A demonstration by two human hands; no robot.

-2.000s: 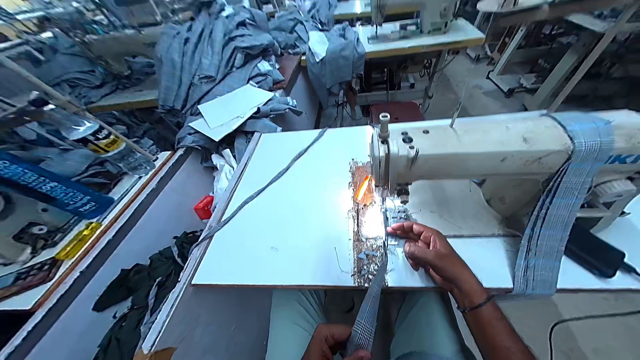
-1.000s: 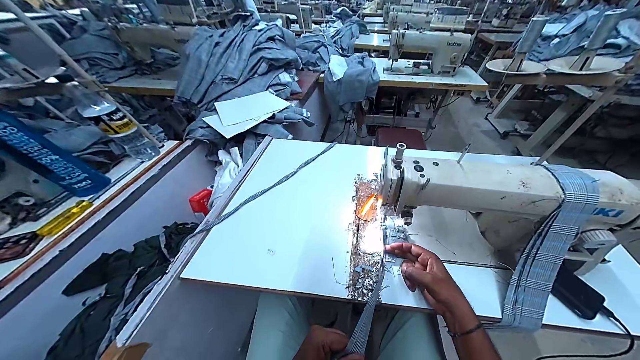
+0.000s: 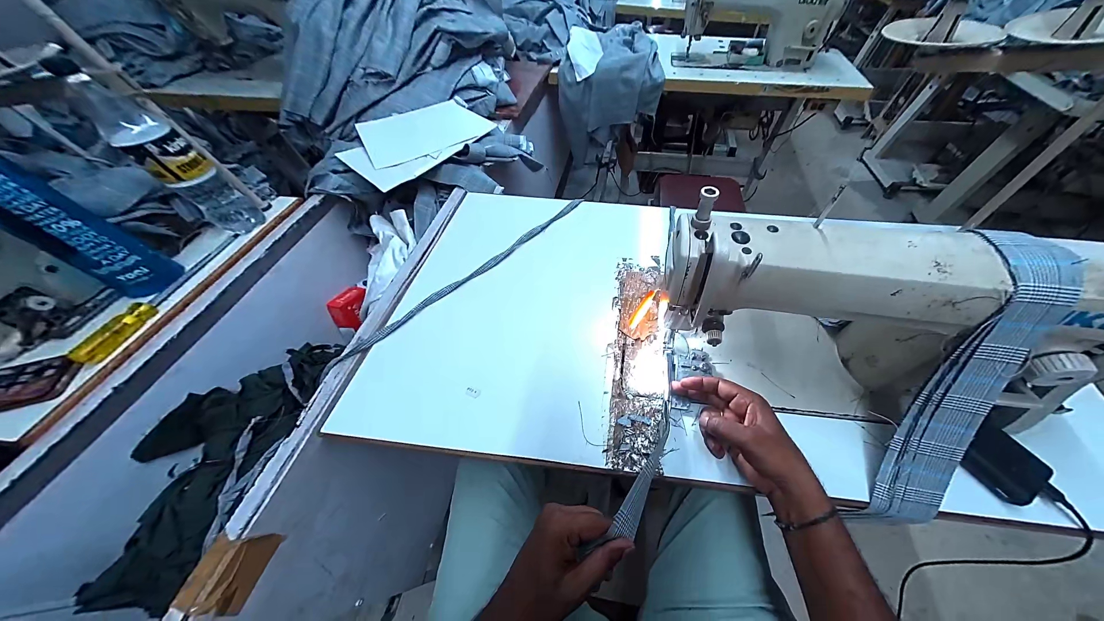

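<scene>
An industrial sewing machine (image 3: 845, 267) with a lit lamp stands over the white table. My left hand (image 3: 573, 552), below the table's front edge, grips a narrow grey fabric strip (image 3: 636, 500) that runs up over the edge toward the needle area. Beside the needle area, my right hand (image 3: 733, 423) rests with its index fingertip at the strip's right side; whether it pinches anything is not clear. A long twisted fabric strip (image 3: 466, 280) crosses the table's left part. Checked blue-grey strips (image 3: 975, 371) hang over the machine's arm.
Lint and thread scraps (image 3: 634, 431) lie left of the needle. Grey garments (image 3: 388, 69) with white sheets (image 3: 423, 142) are piled behind. On the left are a plastic bottle (image 3: 181, 164), a yellow-handled tool (image 3: 112, 335) and dark cloth (image 3: 233, 448). A black box (image 3: 1009, 461) with a cable sits at right.
The view has shifted since the earlier frames. My left hand keeps its grip on the strip below the table edge, and my right hand stays near the needle area.
</scene>
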